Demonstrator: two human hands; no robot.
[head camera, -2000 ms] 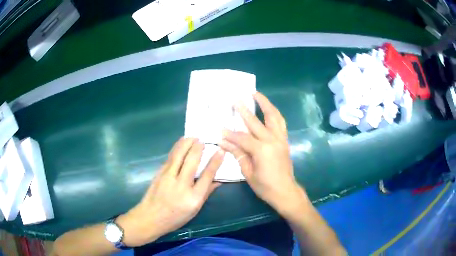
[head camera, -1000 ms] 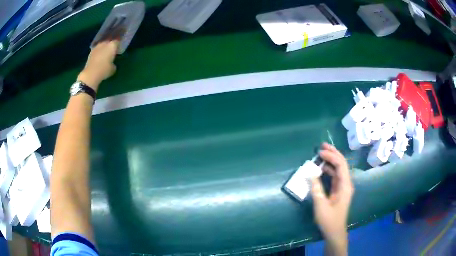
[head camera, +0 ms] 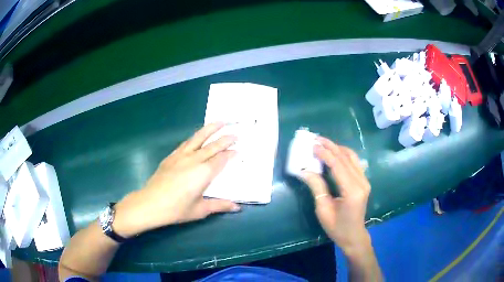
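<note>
A white inner tray [head camera: 255, 137] lies flat on the dark green worktop in front of me, its long side pointing away. My left hand [head camera: 190, 173] lies over the tray's left part, fingers spread on its surface, and hides its middle left. My right hand [head camera: 340, 184] holds a white charger [head camera: 304, 153] between thumb and fingers, just right of the tray and apart from it. The charger is slightly blurred. A jumbled charger pile [head camera: 411, 102] lies farther right.
A red plastic holder [head camera: 446, 74] lies behind the pile. White stacked trays [head camera: 51, 206] lean at the left. A pale metal strip [head camera: 182, 70] separates the worktop from the belt [head camera: 221, 27]. A retail box [head camera: 397, 7] is cut off at the top right.
My left hand has come back from the belt and now rests on a tray in front of me. My right hand has moved slightly left with the charger. The retail box has shifted up and right in view.
</note>
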